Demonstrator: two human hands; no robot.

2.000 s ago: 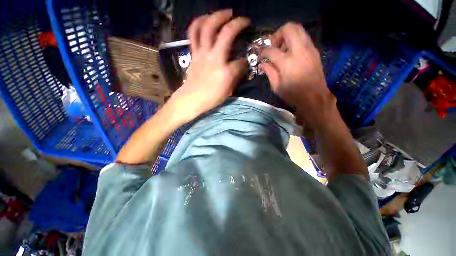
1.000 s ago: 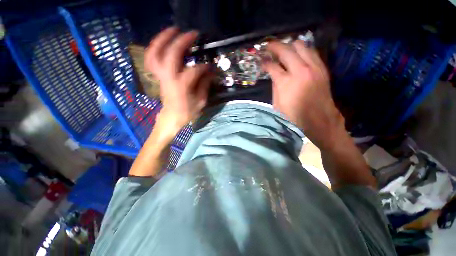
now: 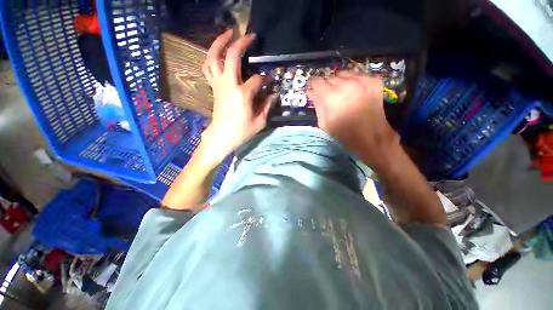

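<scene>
The narrow black parts drawer [image 3: 291, 121] is open at the wearer's lap. It holds many small shiny metal pieces and bobbins [image 3: 297, 98], with a yellow item [image 3: 390, 94] at its right end. My left hand [image 3: 233, 91] is at the drawer's left end, thumb and fingers apart, with nothing seen in it. My right hand [image 3: 348, 100] is over the right half of the drawer with its fingers bent down into the pieces. Its fingertips are hidden, so I cannot tell whether it holds something.
Blue plastic baskets stand on the left [image 3: 140, 145] and right [image 3: 479, 142] of the lap. A brown wood-grain board [image 3: 185, 75] is beside the drawer's left end. Grey and white offcuts [image 3: 485, 230] lie on the right-hand floor, and blue cloth [image 3: 73, 218] on the left.
My right hand has moved down and left over the drawer, its fingers now curled in the pieces. My left hand stays at the left end. More of the drawer shows than two seconds ago.
</scene>
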